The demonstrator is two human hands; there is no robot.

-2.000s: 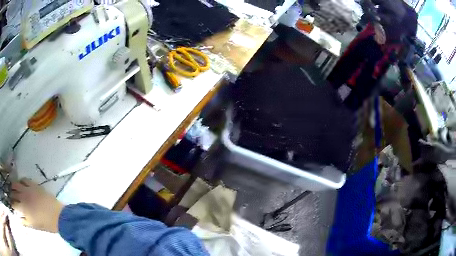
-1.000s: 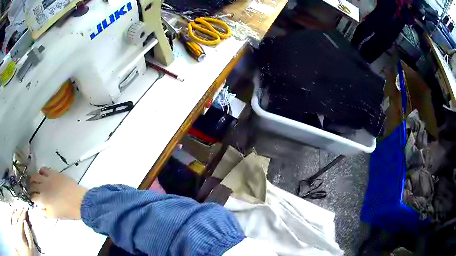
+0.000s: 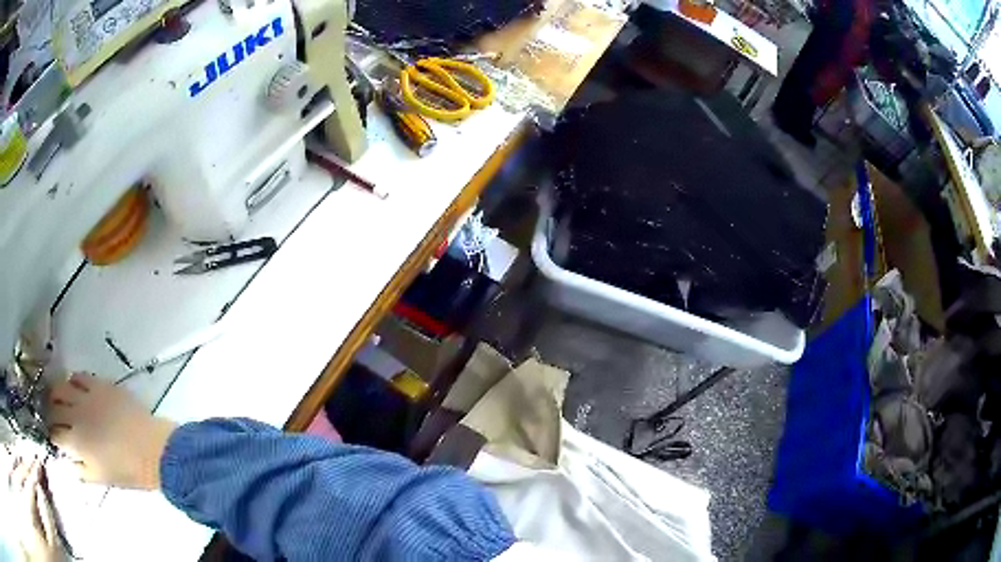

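My right hand (image 3: 104,430), in a blue sleeve, rests with bent fingers beside the presser foot area (image 3: 27,384) at the left edge. My left hand (image 3: 35,507) is partly visible at the lower left corner, cut off by the edge. The surface under both hands is pale and overexposed, so any cloth grip is unclear. The white JUKI machine (image 3: 220,121) stands above. A beige garment panel (image 3: 604,494) with a khaki part (image 3: 527,412) and a dark brown band (image 3: 454,445) hangs beyond the table edge, beside my right sleeve.
Black thread snips (image 3: 228,255), a white pen-like tool (image 3: 187,349) and a small dark tool (image 3: 117,352) lie on the bed. Yellow-handled scissors (image 3: 448,90) and an orange-black screwdriver (image 3: 412,126) lie behind. A white bin (image 3: 659,313) holds dark cloth; a blue container (image 3: 818,428) stands right.
The camera view has shifted, moving the machine and table within the picture. My right hand stays beside the presser foot area. No tool on the bed has visibly changed place.
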